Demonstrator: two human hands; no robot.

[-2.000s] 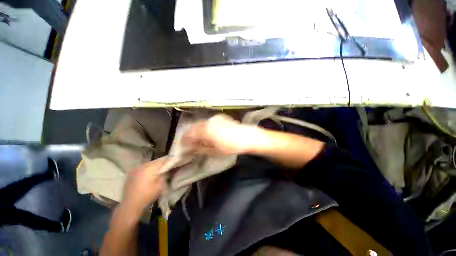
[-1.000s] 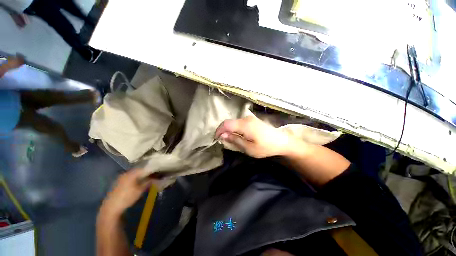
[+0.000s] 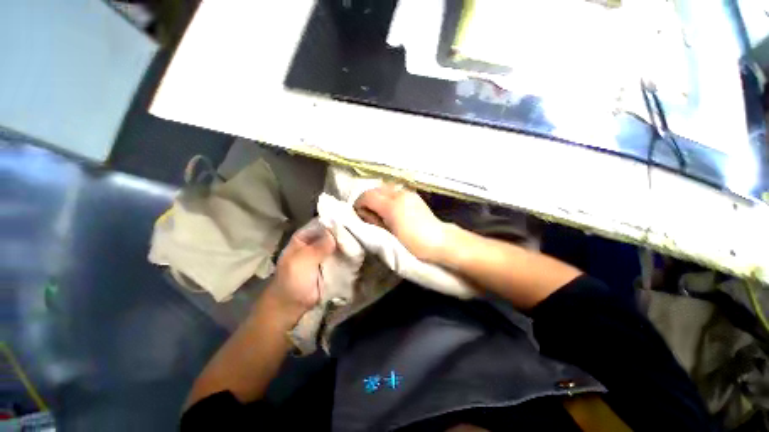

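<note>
A beige cloth bag (image 3: 384,253) is bunched up above my lap, just below the table's front edge. My left hand (image 3: 305,263) grips its left side, with the thumb on top of the cloth. My right hand (image 3: 403,218) holds its upper part near the table edge, with the fingers curled into the cloth. The lower end of the bag hangs down over my dark grey apron (image 3: 447,363). No snips can be made out in my right hand; its fingertips are partly hidden by the cloth.
Another beige bag (image 3: 226,228) with a loop lies at the left. A beige pile (image 3: 704,337) lies at the lower right. The white table (image 3: 244,101) has a yellow-taped edge and bears a shiny black sheet (image 3: 354,63) and a dark tool with a cord (image 3: 662,122).
My left hand has moved up and right, nearer my right hand. The bag is now bunched between both hands instead of stretched to the left. The people at the left are out of view.
</note>
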